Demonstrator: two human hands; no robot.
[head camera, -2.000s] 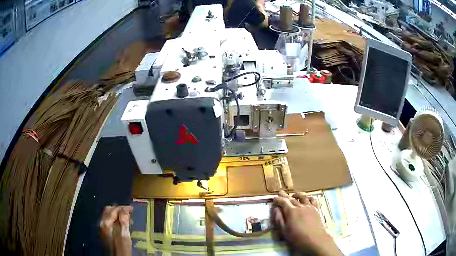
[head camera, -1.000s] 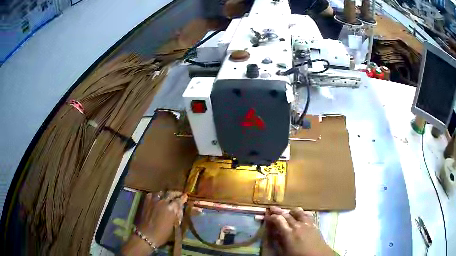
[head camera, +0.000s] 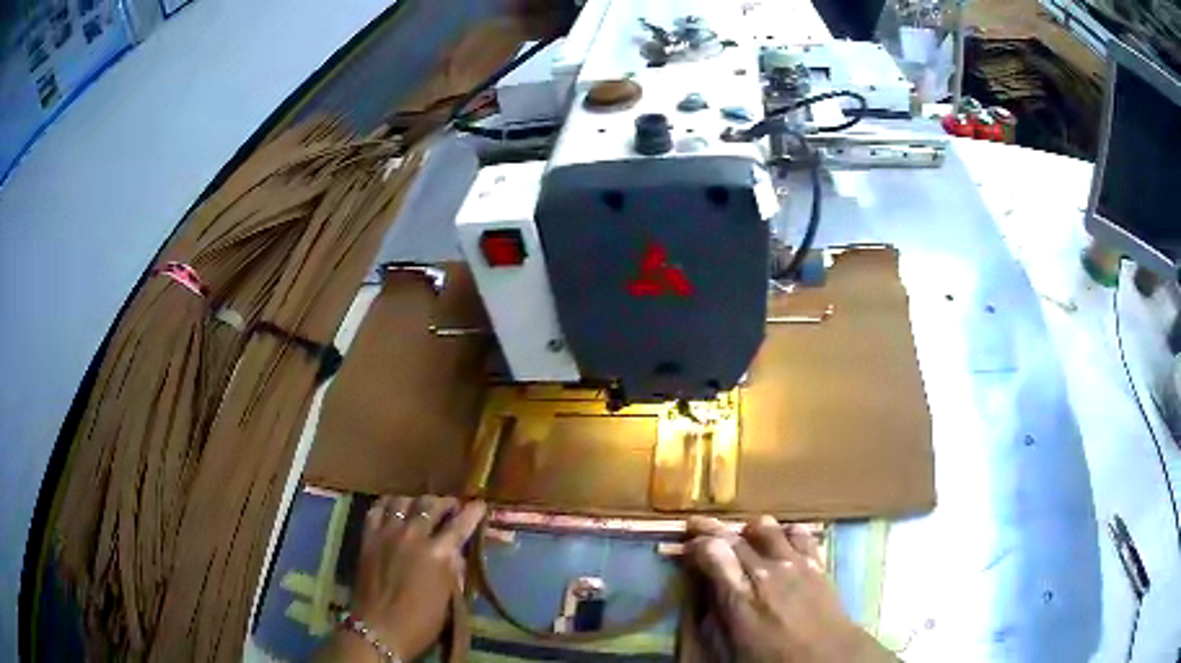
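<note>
A brown bag panel [head camera: 842, 389] lies flat under the sewing machine [head camera: 654, 279], with the yellow-gold pressing frame [head camera: 583, 453] on it below the needle. The sewing template [head camera: 531, 576] with yellow tape lies in front of the panel. A brown strap [head camera: 570, 636] hangs in a U over the template. My left hand [head camera: 412, 570] presses the strap's left end near the panel's front edge. My right hand [head camera: 764, 583] lies on the strap's right end at the same edge; its fingertips partly hide the strap.
Strap bundles [head camera: 168, 427] with a red-white tie and a black tie lie along the left side. The control screen [head camera: 1142, 162] stands at the right. Thread snips [head camera: 1129, 557] lie on the right of the table. Small red spools [head camera: 978, 122] stand behind the machine.
The panel has shifted and now spreads out on both sides of the machine head. My left hand has moved from the template's left edge onto the strap's left end. The camera view has shifted left.
</note>
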